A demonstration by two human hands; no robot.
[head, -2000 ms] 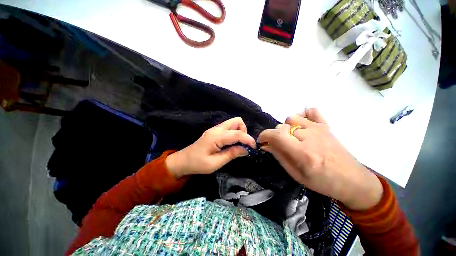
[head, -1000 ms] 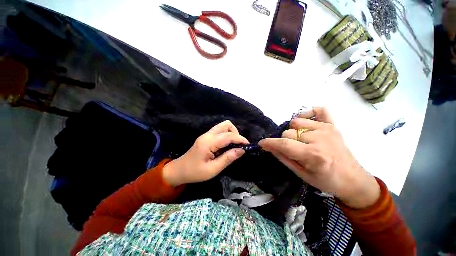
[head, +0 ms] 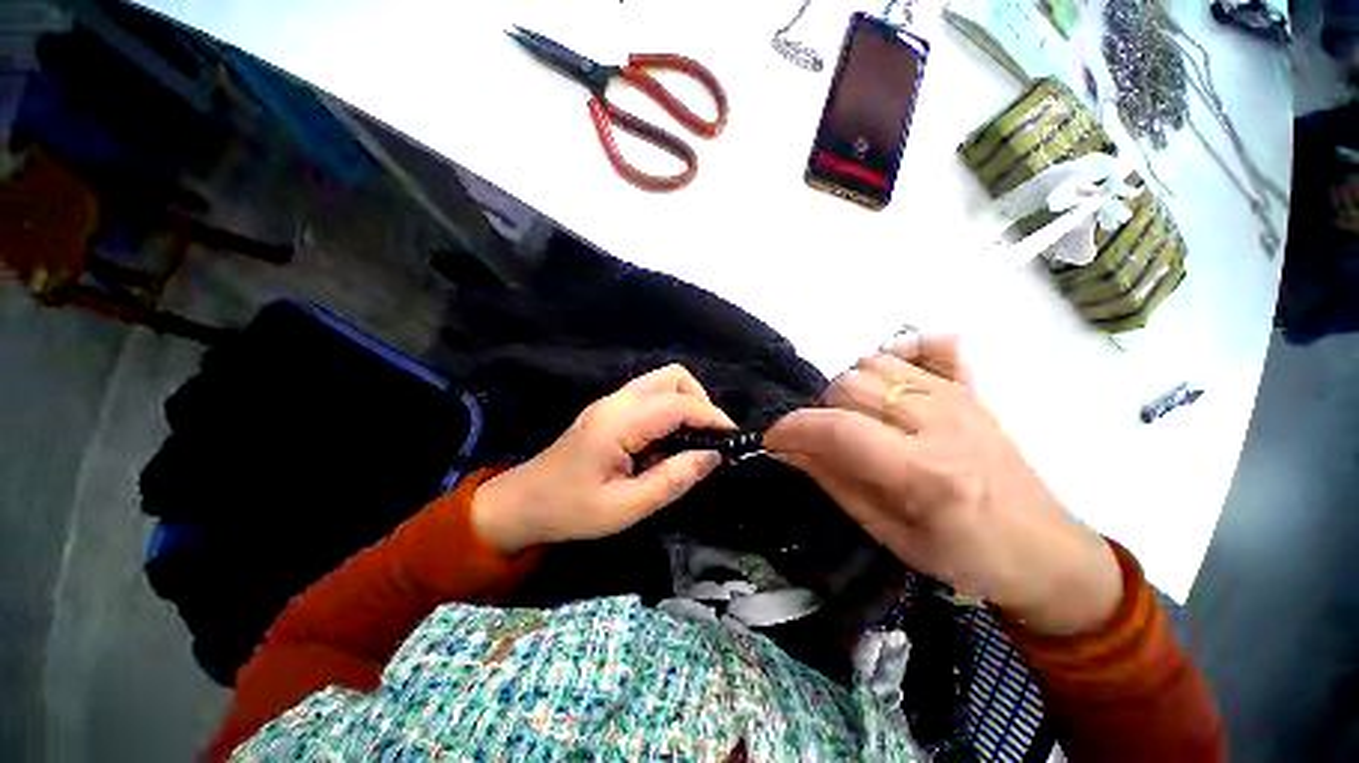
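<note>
The dark garment (head: 656,336) lies over my lap and against the edge of the white table. My left hand (head: 614,459) pinches its trimmed edge between thumb and fingers. The braid trim (head: 730,441) shows as a narrow dark strip with light flecks between my two hands. My right hand (head: 909,447), with a ring on one finger, has its thumb and fingertips together at the same edge, touching or nearly touching the trim. A needle cannot be made out. Pale grey lining (head: 745,596) shows below my hands.
On the white table (head: 775,268) lie red-handled scissors (head: 641,119), a smartphone (head: 868,112), a striped wrapped bundle (head: 1095,224), metal chain (head: 1148,75) and thread snips (head: 1171,403). A blue-rimmed bin (head: 462,425) of dark cloth stands left. A slatted crate (head: 1011,693) is right of my lap.
The view has shifted, so the table objects appear lower in the picture. My hands stay at the garment edge; my right hand has turned slightly and more flecked trim shows between them.
</note>
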